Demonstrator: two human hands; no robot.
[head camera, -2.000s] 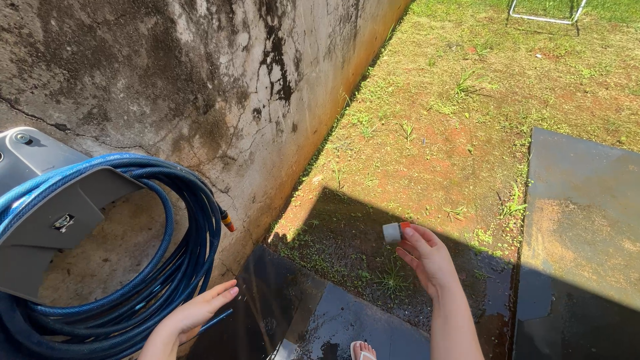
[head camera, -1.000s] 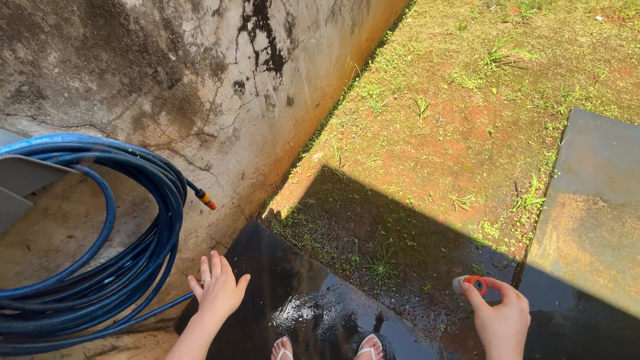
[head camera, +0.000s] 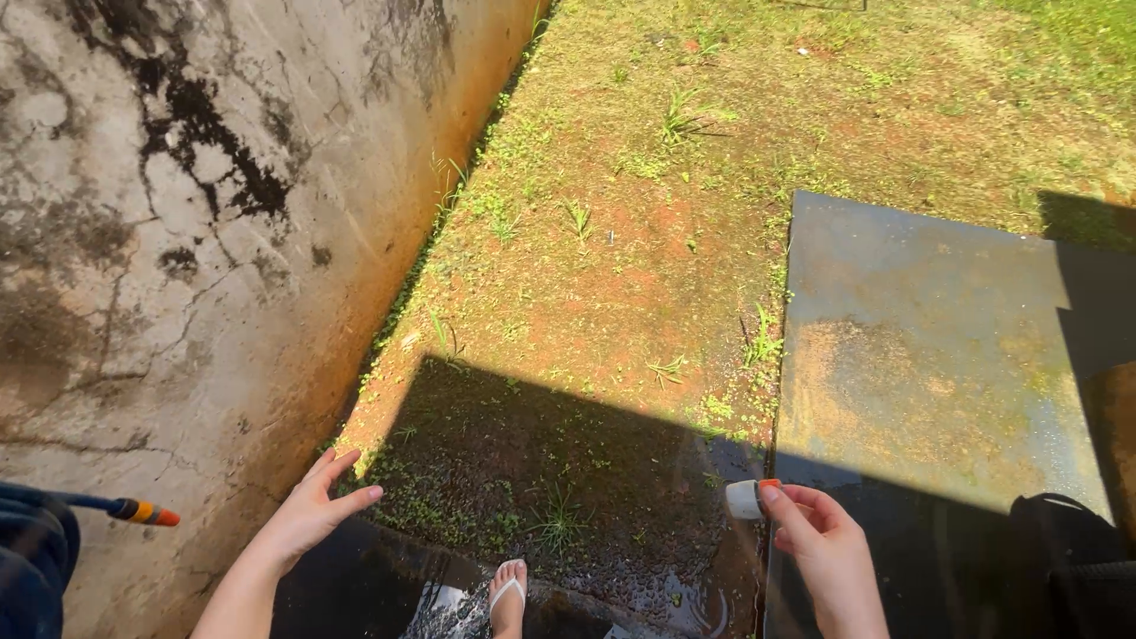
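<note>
Between the thumb and fingers of my right hand (head camera: 821, 541) is a small fitting (head camera: 745, 500), pale grey-white at one end and orange at the other. It is held above the wet edge of the ground at the lower right. My left hand (head camera: 321, 508) holds nothing, its fingers apart, low in front of the wall. At the far left a coiled blue garden hose (head camera: 31, 555) is partly in view, with an orange-and-black hose connector (head camera: 146, 512) at its end pointing right.
A stained, cracked wall (head camera: 266, 222) runs along the left. Patchy grass and reddish soil (head camera: 621, 266) lie ahead. A dark slab (head camera: 923, 355) is at the right. Dark wet paving (head camera: 355, 577) lies below, with one sandalled foot (head camera: 508, 593) showing.
The view has shifted right, so less of the hose coil shows. The small fitting stays in my right hand, its pale end now turned left. One foot shows now instead of two.
</note>
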